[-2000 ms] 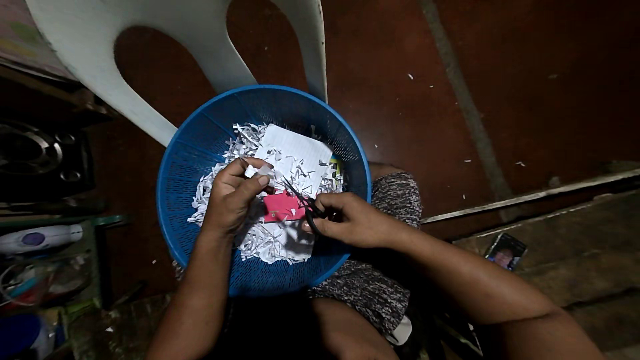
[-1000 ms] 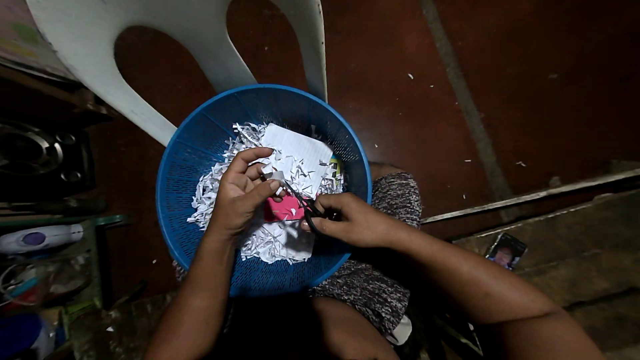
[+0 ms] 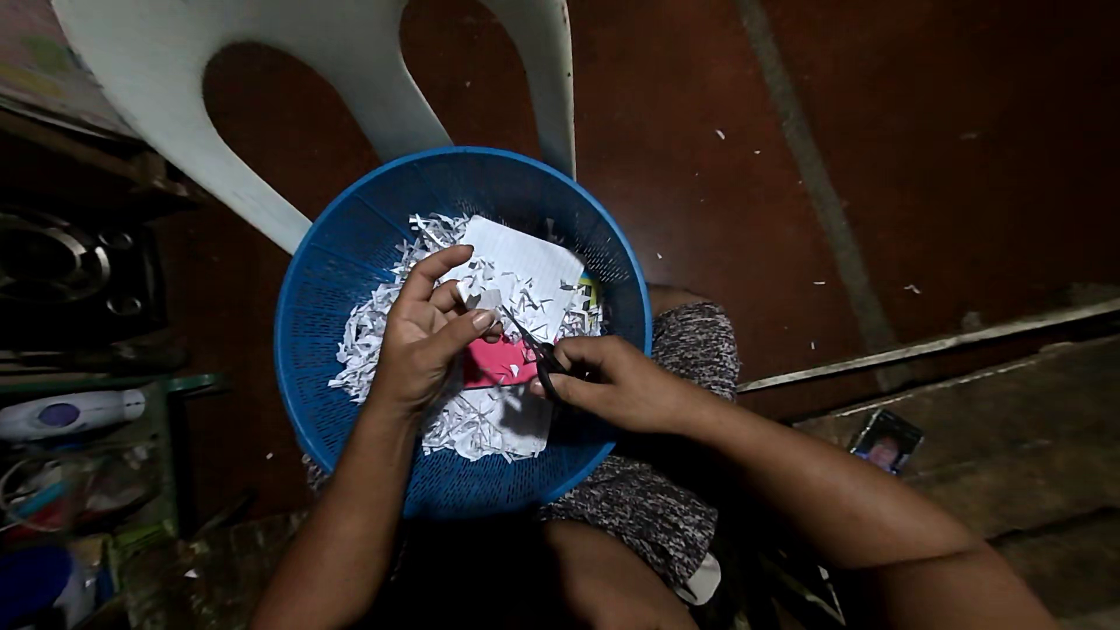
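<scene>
A blue plastic mesh basket (image 3: pixel 302 350) rests over my lap, with shredded paper (image 3: pixel 363 337) inside. Between its thumb and fingers my left hand (image 3: pixel 426 337) pinches a small piece of paper (image 3: pixel 483 300). My right hand (image 3: pixel 612 382) grips dark-handled scissors (image 3: pixel 544 354), whose blades point up and left at that piece. Under the hands lie a white lined sheet (image 3: pixel 525 254) and a pink piece of paper or card (image 3: pixel 490 363), both with paper snippets on them. A yellow-green printed item (image 3: pixel 589 289) shows partly at the basket's right inner side.
A white plastic chair (image 3: pixel 341 79) stands beyond the basket. Paper scraps lie on the red floor (image 3: pixel 682 210). At left are a gas stove (image 3: pixel 61 262) and a shelf holding a white-and-purple device (image 3: pixel 74 414). A small photo or screen (image 3: pixel 885 442) lies on the wooden surface at right.
The fingers of my left hand have shifted a little around the small paper piece. My right hand has stayed nearly in place with the scissors.
</scene>
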